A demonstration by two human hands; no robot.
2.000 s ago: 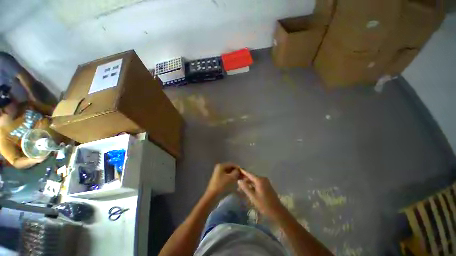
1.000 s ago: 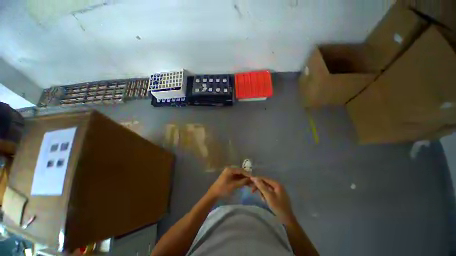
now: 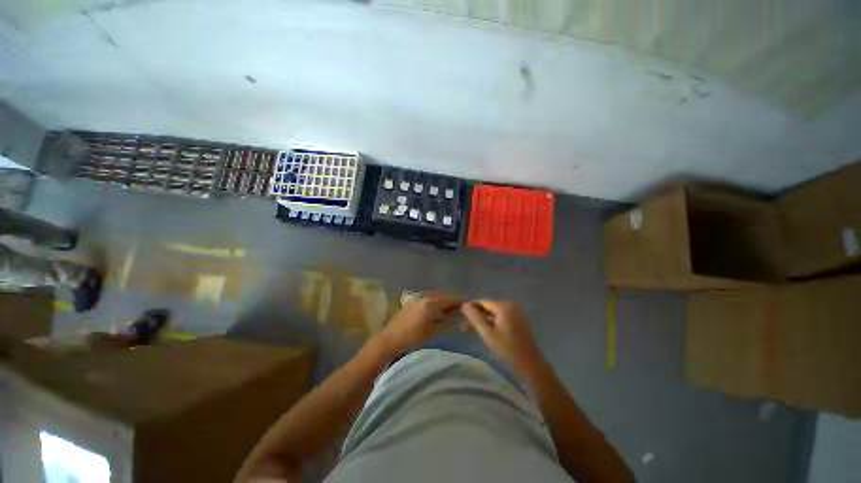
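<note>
My left hand (image 3: 422, 319) and my right hand (image 3: 498, 325) are held together in front of my body, above the grey floor. The fingertips of both hands nearly meet, with the fingers bent. Whether something small is pinched between the fingers is too small and blurred to tell. The hands touch no tray or box.
Along the pale wall stand a red tray (image 3: 511, 220), black trays with small pale parts (image 3: 416, 204), a white grid tray (image 3: 318, 179) and long compartment trays (image 3: 151, 164). Cardboard boxes stand right (image 3: 651, 243) and lower left (image 3: 217, 382). A person's shoes (image 3: 88, 289) show left.
The view has moved away from the bench and closer to the wall trays. The big cardboard box has shifted to the lower left. My hands stay together in front of me.
</note>
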